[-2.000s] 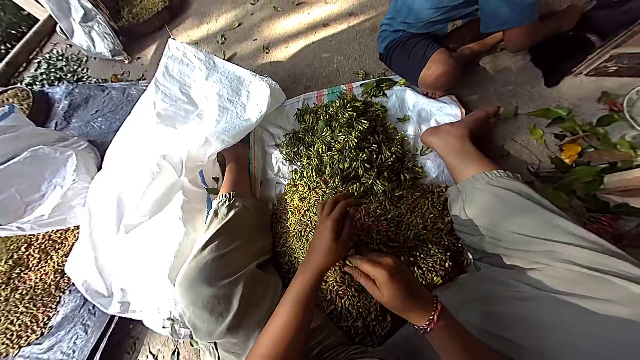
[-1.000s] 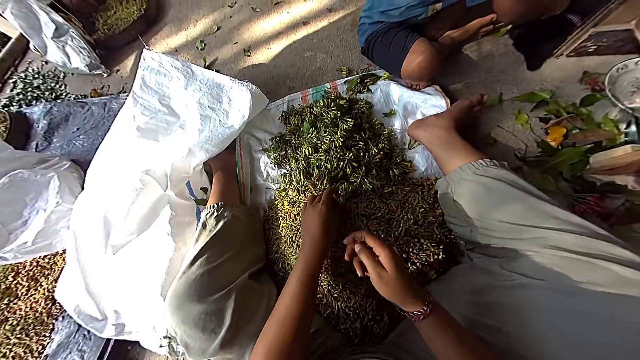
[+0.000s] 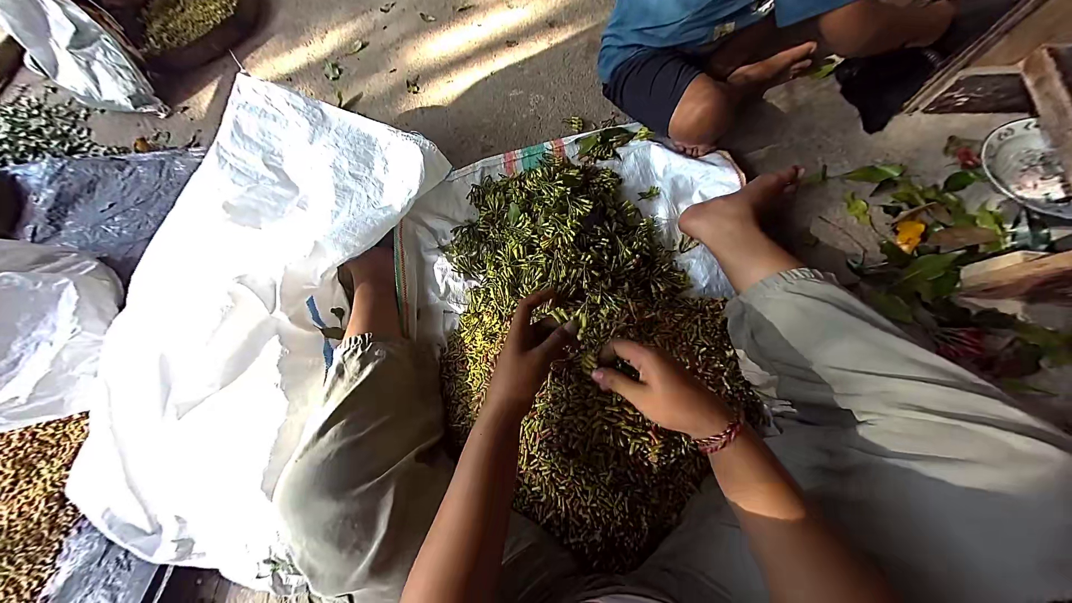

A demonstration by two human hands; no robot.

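Observation:
Between my legs, a heap of green clove bud clusters (image 3: 569,230) lies on a white woven sack (image 3: 431,285), its lower side meeting a pile of loose clove buds (image 3: 603,477). Over the border of the two, my left hand (image 3: 529,356) is curled with thumb and fingertips close around a small green cluster (image 3: 569,320). My right hand (image 3: 662,385), with a braided red bracelet at the wrist, is just to the right; its thumb and forefinger are bent near some green buds, and whether it holds any cannot be told.
A large white sack (image 3: 209,335) covers the ground left of my leg, with more loose buds (image 3: 38,486) beyond it. A person (image 3: 703,75) sits at the top right. Leaves (image 3: 930,268), a patterned plate (image 3: 1026,163) and wooden pieces (image 3: 1013,272) are on the right.
My left hand has lifted from the edge of the green heap, where it was one second ago, and its fingers now show around a cluster. My right hand has stayed beside it.

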